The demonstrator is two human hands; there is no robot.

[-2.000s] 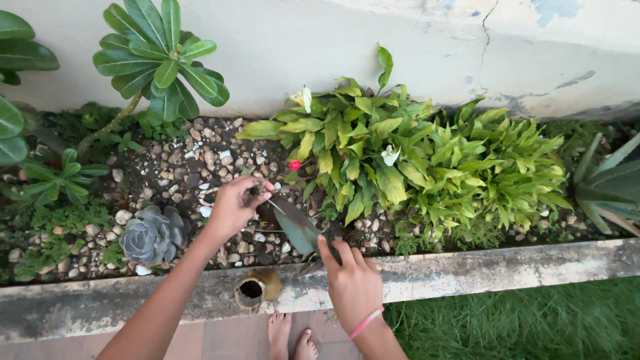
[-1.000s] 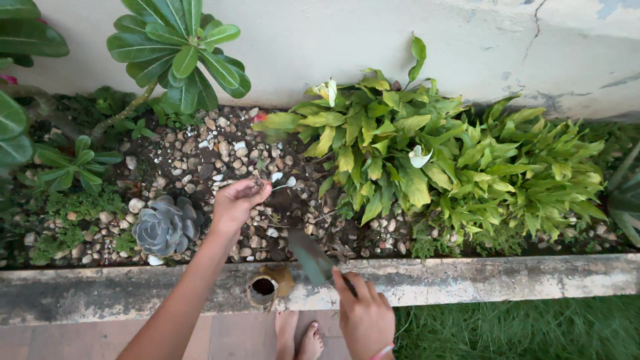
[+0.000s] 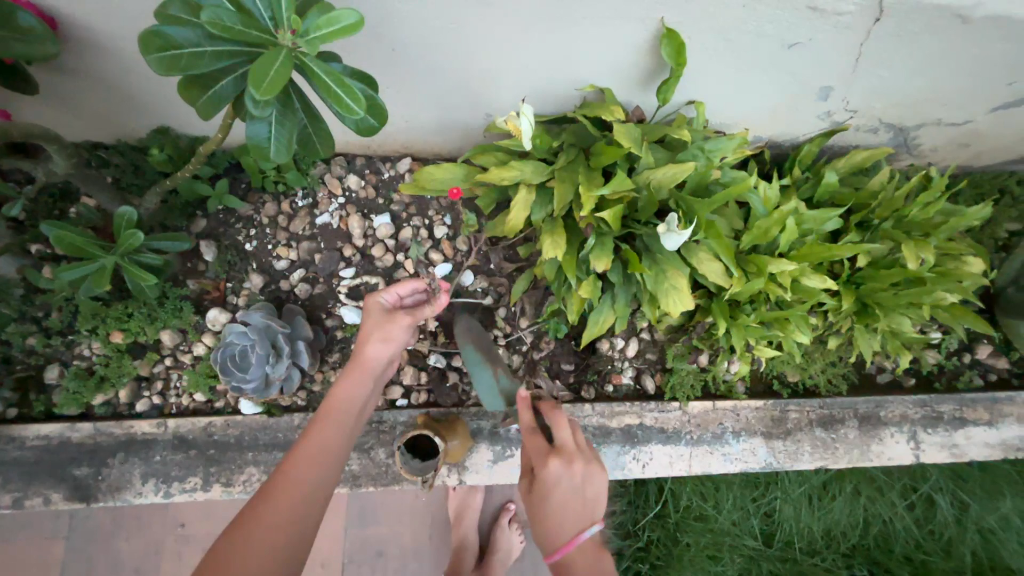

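My right hand [image 3: 560, 464], with a pink band on its wrist, grips the dark handle of a garden trowel [image 3: 482, 360]. The trowel's greenish blade points up and left over the soil and pebbles. Just left of the blade tip, my left hand [image 3: 400, 312] pinches a thin stem [image 3: 466, 301]; what else lies in its fingers is too small to tell. Below the blade, a small brown jug [image 3: 450, 438] with a dark round mouth sits on the bed's concrete edge. A small red flower [image 3: 455, 193] shows above my left hand.
A grey-blue rosette succulent [image 3: 264, 352] grows left of my left forearm. Leafy plants with white flowers [image 3: 675, 232] fill the right side. A broad-leaved plant [image 3: 272, 76] stands upper left, before a cracked wall [image 3: 744, 64]. The concrete edge [image 3: 744, 436] borders grass [image 3: 800, 520] and paving.
The trowel blade, lower and apart from my left hand one second ago, now reaches up close beside its fingers. My left hand still pinches at the same part of the bed.
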